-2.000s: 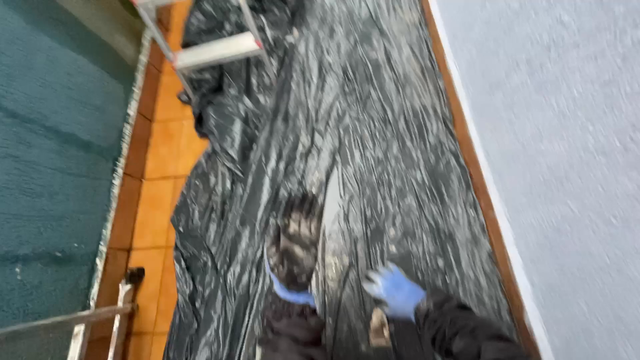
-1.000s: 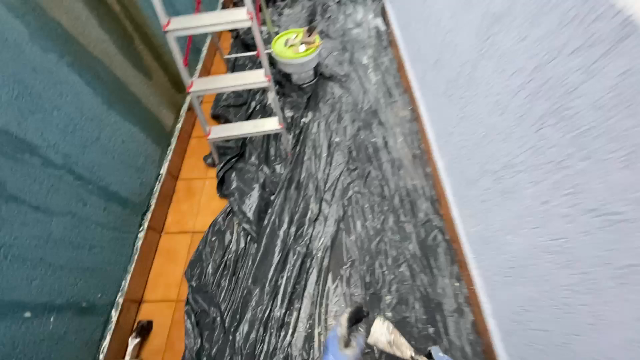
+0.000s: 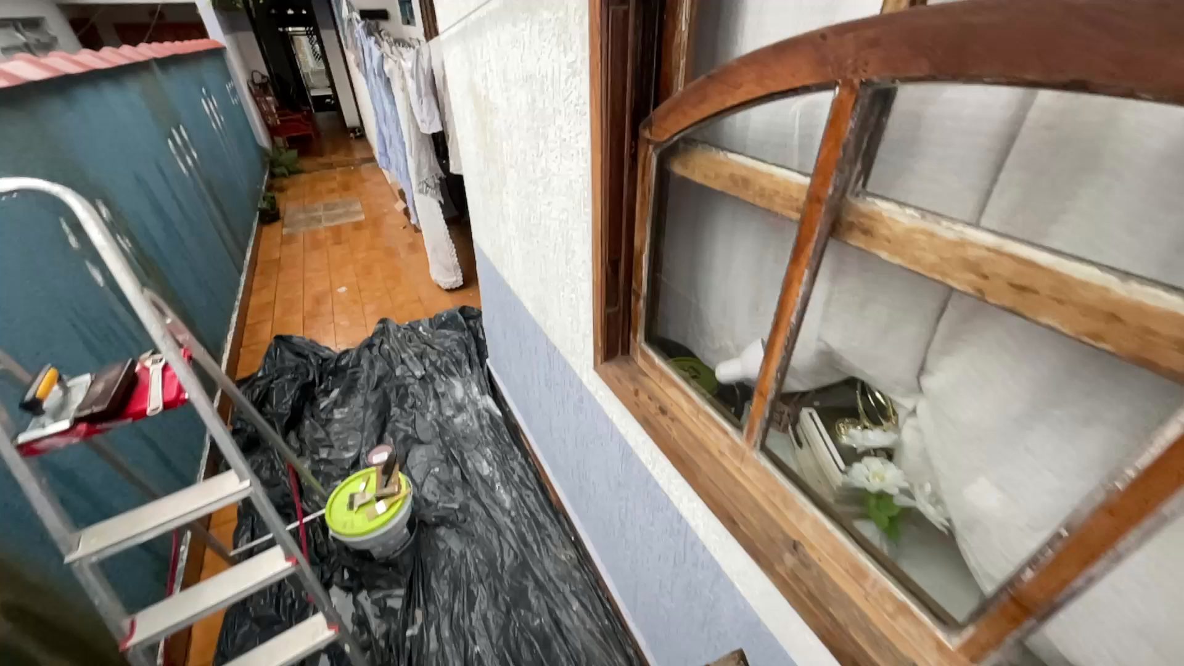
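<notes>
Neither of my hands shows in the head view. At the right is a wooden window frame (image 3: 703,462) with arched glazing bars, its lower wood sanded pale in places. A bucket with a lime-green lid (image 3: 370,504) stands on black plastic sheeting (image 3: 499,573), with small tools and pieces on the lid. On the left, an aluminium stepladder (image 3: 176,518) carries a red top tray (image 3: 120,421) that holds an adjustable wrench (image 3: 155,381), a dark block and a yellow-and-black handled tool (image 3: 42,388). The tip of a brownish object (image 3: 729,659) shows at the bottom edge.
Orange floor tiles (image 3: 319,277) run beyond the sheeting between a blue wall (image 3: 139,185) and the textured house wall (image 3: 536,176). Clothes (image 3: 407,111) hang along the right farther back. Behind the glass are a white flower (image 3: 874,474) and pale curtains (image 3: 1045,370).
The view has swung up from the floor to the window and passage. My hands, seen low over the sheeting earlier, are out of view now.
</notes>
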